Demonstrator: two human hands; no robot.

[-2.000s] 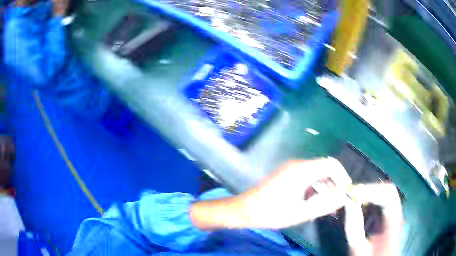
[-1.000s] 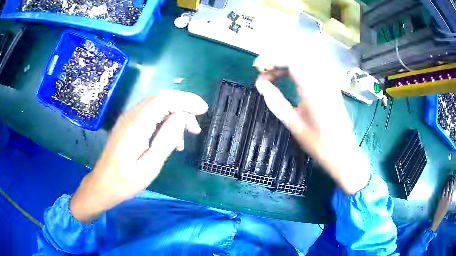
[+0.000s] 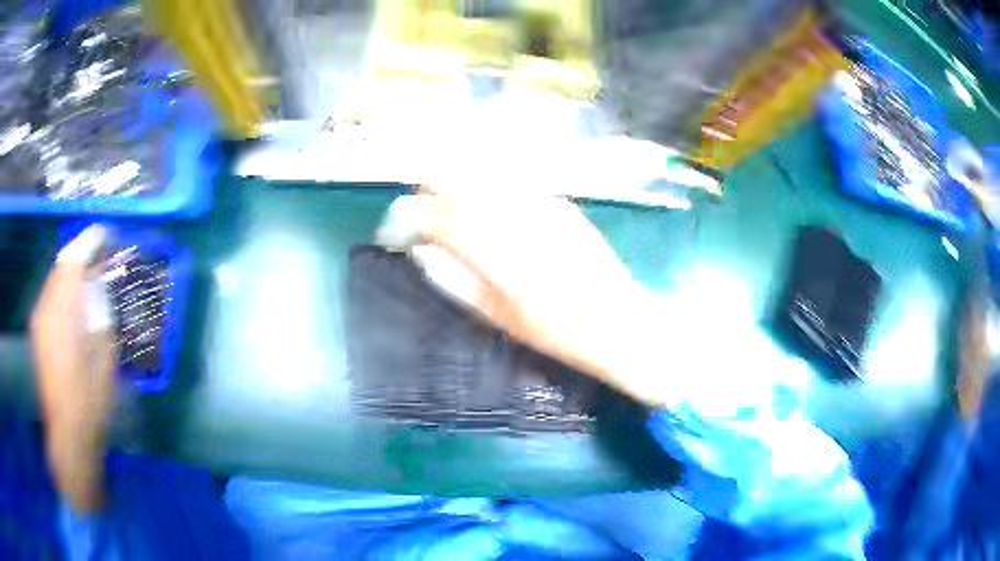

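Dark black plastic housings (image 3: pixel 400 329) lie side by side on the green bench in front of me, grid ends towards me, blurred. My right hand (image 3: pixel 472 247) is over their far edge, with covered fingertips close together; blur and glare hide whether it holds anything. My left hand (image 3: pixel 77 340) is at the far left, blurred, with pale fingertips at the near side of the small blue bin (image 3: pixel 181 318) of shiny metal parts. Whether its fingers hold a part cannot be told.
A large blue bin (image 3: pixel 197 181) is behind the small one. The silver-white base plate (image 3: pixel 318 159) is at back centre between yellow bars (image 3: pixel 214 66). Another black housing (image 3: pixel 828 296) and a blue bin (image 3: pixel 894 203) are at right. Another person's hand (image 3: pixel 974 340) is at the right edge.
The view has turned, so the housings appear further left. My left hand has moved from beside the housings to the small bin. My right hand has come down to the housings' far edge.
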